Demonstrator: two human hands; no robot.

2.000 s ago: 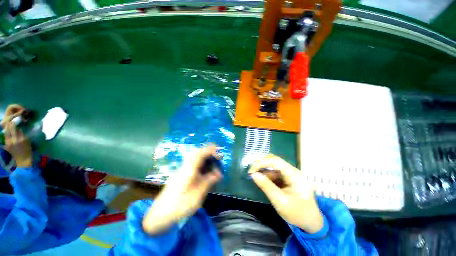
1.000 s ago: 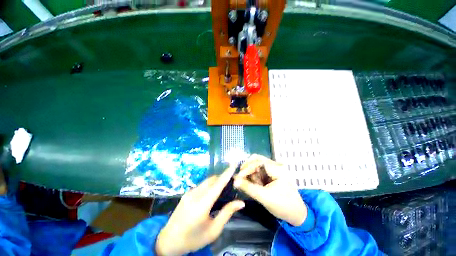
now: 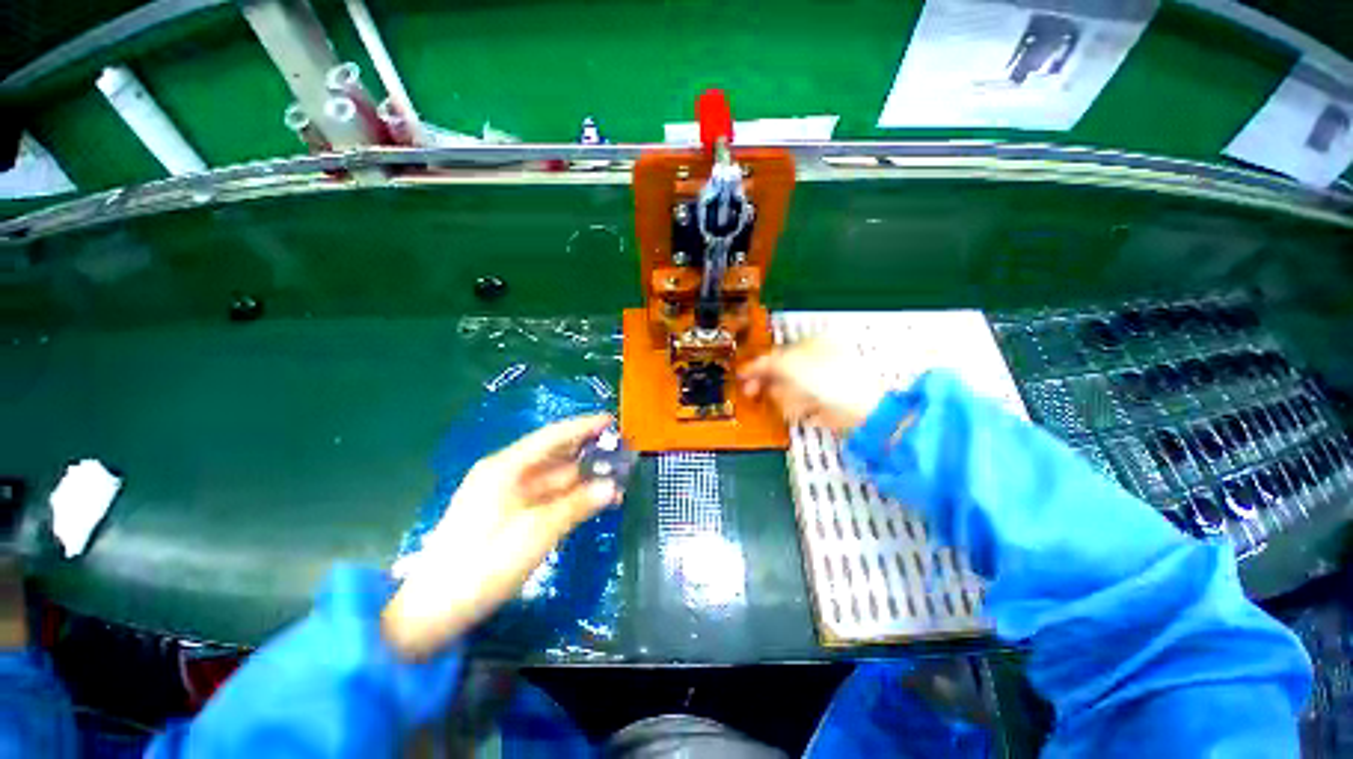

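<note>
The orange toggle clamp press fixture (image 3: 643, 383) stands in the centre, its red clamp handle (image 3: 715, 117) pointing up. A black part shows at the fixture nest (image 3: 703, 390). My left hand (image 3: 497, 522) is left of the fixture base and holds a small dark housing (image 3: 604, 457) at its fingertips. My right hand (image 3: 809, 383) is at the right side of the nest, over the edge of the white board, fingertips close together; whether it holds something cannot be told. The pale gridded strip (image 3: 693, 512) lies in front of the fixture.
Blue and clear plastic film (image 3: 460, 460) lies left of the fixture. A white slotted board (image 3: 876, 571) and a clear blister tray (image 3: 1187, 430) of black parts are on the right. A white crumpled piece (image 3: 85, 506) lies far left. Two small black parts (image 3: 490, 286) lie behind.
The red handle has swung from hanging down to pointing up. My right hand has moved from beside my left hand to the nest. My left hand now shows the dark housing left of the base.
</note>
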